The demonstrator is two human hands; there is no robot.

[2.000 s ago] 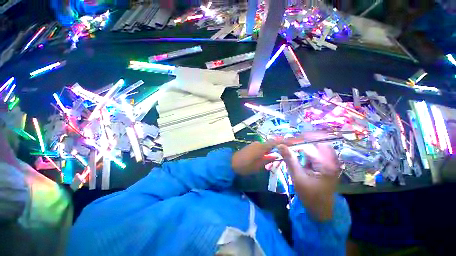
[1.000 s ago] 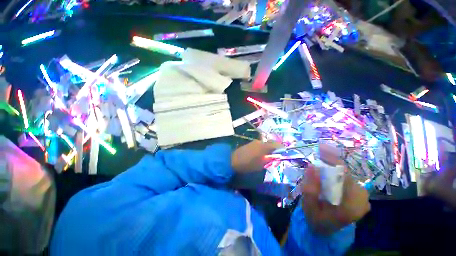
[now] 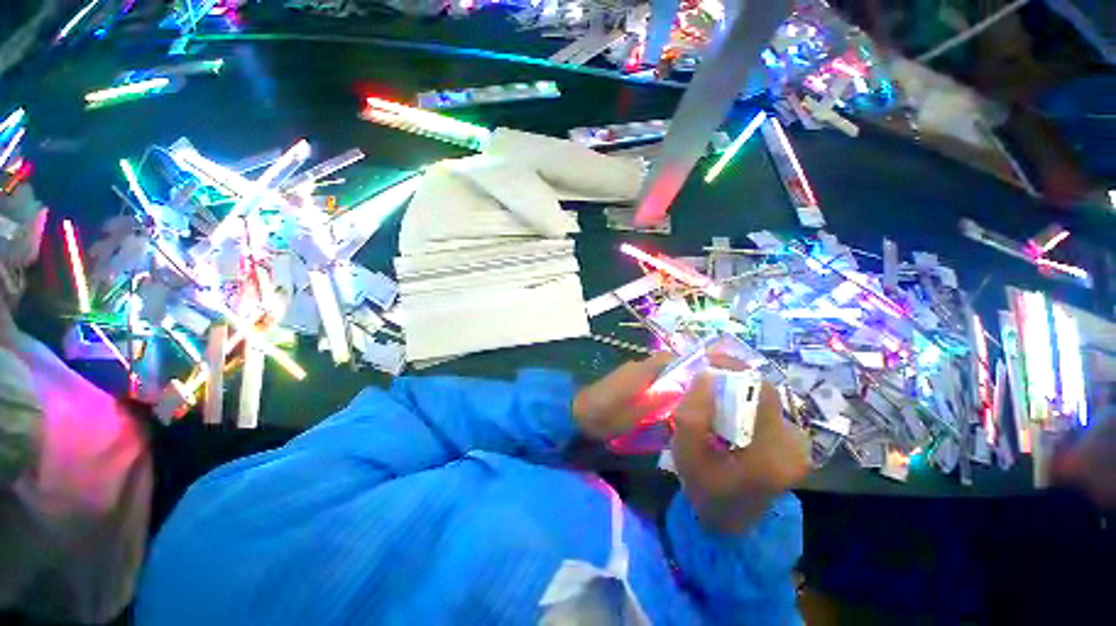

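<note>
My left hand [image 3: 622, 399] is at the bench's front edge, its fingers around a narrow light strip [image 3: 676, 377] that glows pink and white. My right hand [image 3: 737, 455] is just right of it, nearly touching, and holds a small pale rectangular module [image 3: 737, 408] standing up from the fingers. Whether the module joins the glowing strip is hidden by the fingers. Behind the hands lies a large tangled pile of light strips [image 3: 844, 355] with pale square ends.
Cream paper sheets with strips [image 3: 492, 318] lie left of my hands. Another glowing pile [image 3: 245, 269] is further left. A metal post [image 3: 704, 116] stands behind. Upright-looking lit strips [image 3: 1040, 361] lie at right. People in smocks sit at both sides.
My right hand has moved left and closer to my left hand, with the pale module still in it. A pink-lit strip now shows at my left fingers.
</note>
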